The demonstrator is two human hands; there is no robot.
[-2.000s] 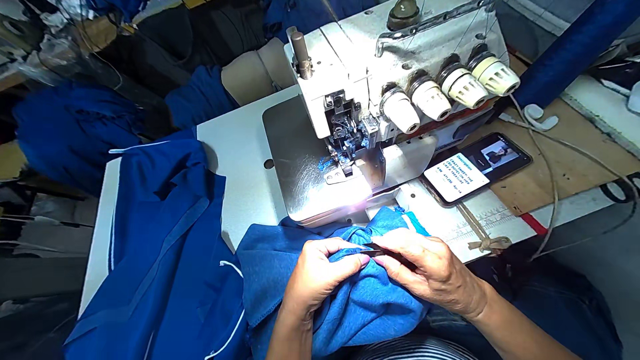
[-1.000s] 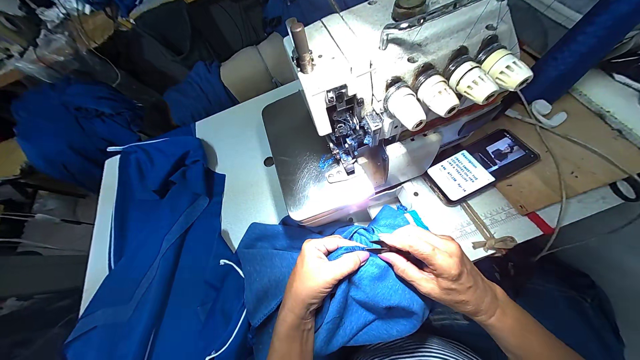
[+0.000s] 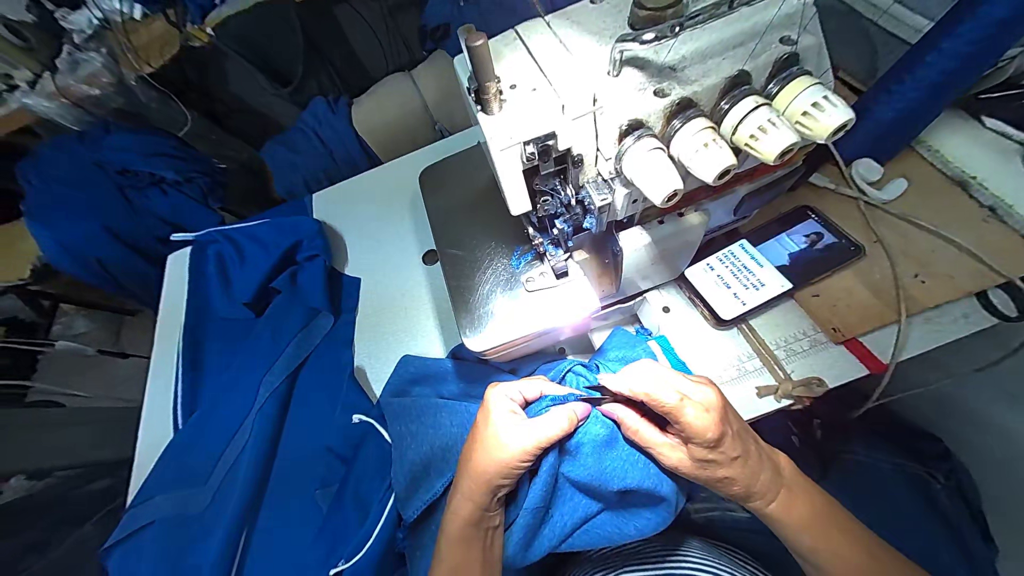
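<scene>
Blue knit fabric point(image 3: 608, 480) lies bunched at the front edge of the table, partly over my lap. My left hand point(image 3: 512, 440) pinches a seam of it between thumb and fingers. My right hand point(image 3: 696, 424) holds a small dark metal tool point(image 3: 596, 394), perhaps thread snips or tweezers, whose tip touches the seam beside my left fingertips. Most of the tool is hidden in my palm. Just beyond the hands stands an overlock sewing machine point(image 3: 552, 136) with its metal work plate point(image 3: 480, 264); blue lint sits near the presser foot point(image 3: 548, 276).
Blue garment pieces with white cord point(image 3: 264, 384) cover the table's left side. A smartphone point(image 3: 772, 264) rests right of the machine, near white earphones point(image 3: 878, 180), a cable and a brown board point(image 3: 864, 280). More blue fabric point(image 3: 112, 208) is heaped at the far left.
</scene>
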